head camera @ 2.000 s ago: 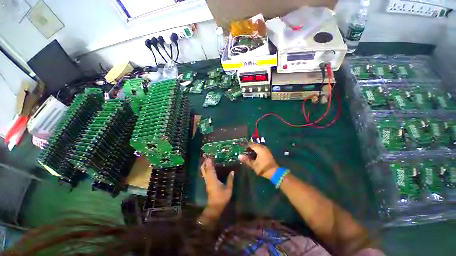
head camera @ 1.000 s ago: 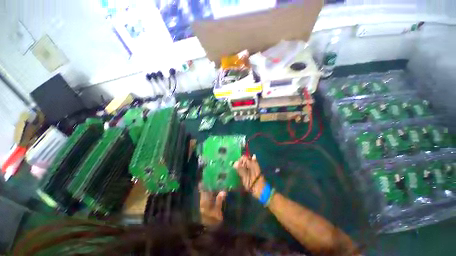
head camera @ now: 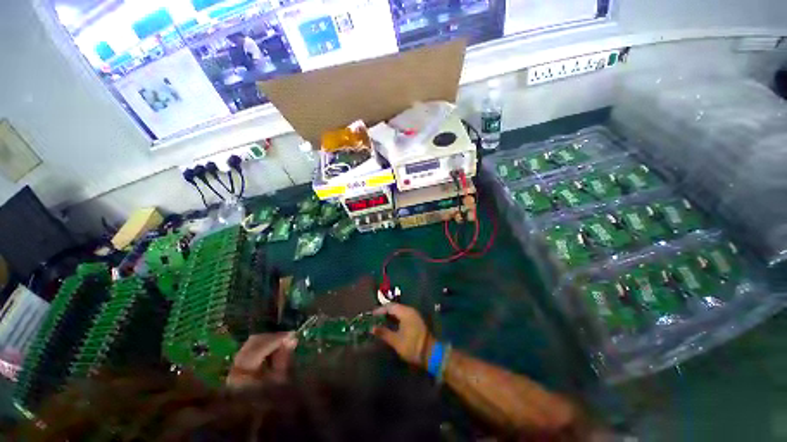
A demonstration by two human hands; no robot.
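A green circuit board panel is held between my two hands, low in the middle of the view, seen nearly edge-on. My left hand grips its left end, partly hidden by dark hair at the bottom. My right hand, with a blue band on the wrist, grips its right end. A brown mat lies just beyond the panel. Red test leads end in a small white piece just beyond my right hand, not visibly touching the panel.
Racked green panels stand at the left. A blister tray of boards lies at the right. Loose boards, a power supply with red digits, a cream meter and a bottle stand at the back.
The camera view has turned right and up. The panel, face-on a second ago, is now tilted nearly edge-on. My left hand has moved from its near edge to its left end.
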